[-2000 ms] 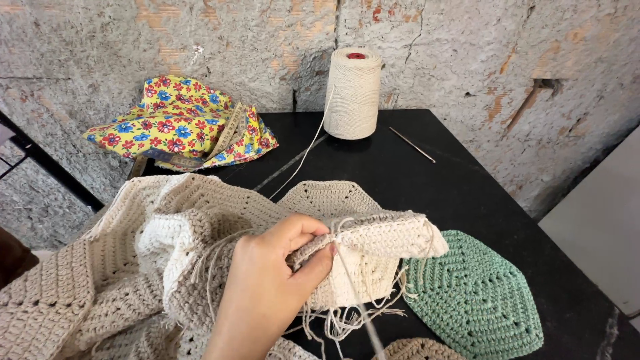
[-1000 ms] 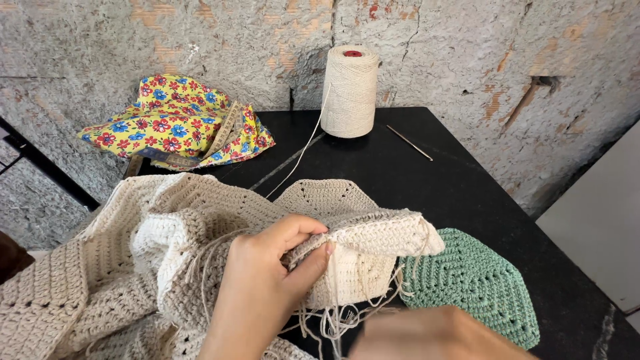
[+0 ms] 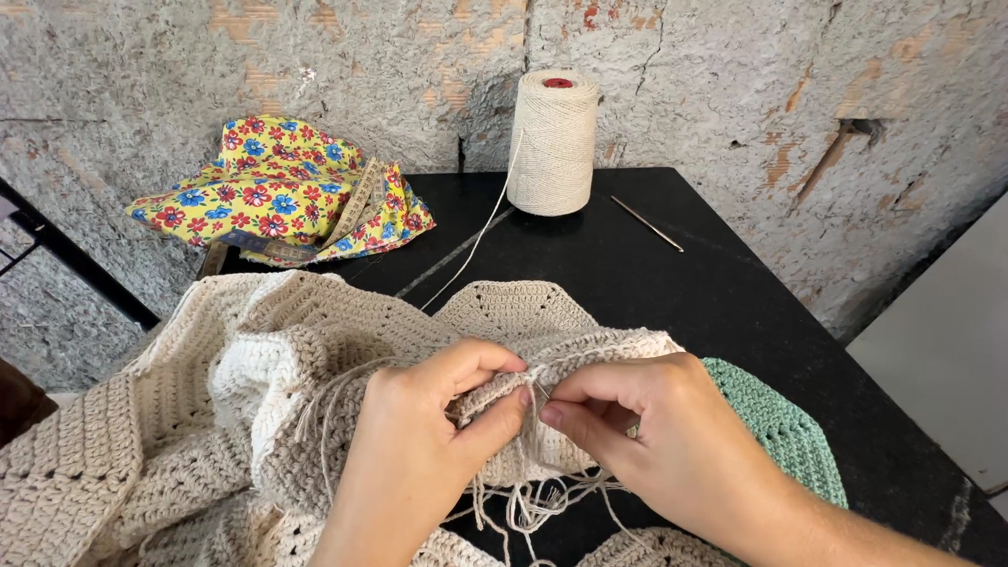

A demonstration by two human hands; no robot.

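Note:
My left hand [image 3: 429, 433] pinches the folded edge of the beige and cream crochet piece [image 3: 307, 315], which is draped across the table's front and left. My right hand [image 3: 646, 425] holds a thin needle [image 3: 543, 391] between thumb and forefinger, its visible end at the pinched edge, close to my left fingertips. Loose yarn ends [image 3: 528, 504] hang below both hands. A green crochet piece [image 3: 780, 425] lies partly behind my right forearm. At the bottom edge shows part of another beige crochet piece [image 3: 657, 550].
A cone of cream yarn [image 3: 554, 146] stands at the back of the black table [image 3: 732, 315], its strand running to the crochet work. Right of it lies a metal crochet hook [image 3: 647, 224]. Yellow floral fabric [image 3: 268, 185] with a measuring tape [image 3: 356, 201] sits back left, near the rough wall [image 3: 394, 79].
My right hand, out of view two seconds ago and blurred at the bottom one second ago, has come up beside my left hand. My left hand keeps its pinch on the crochet edge.

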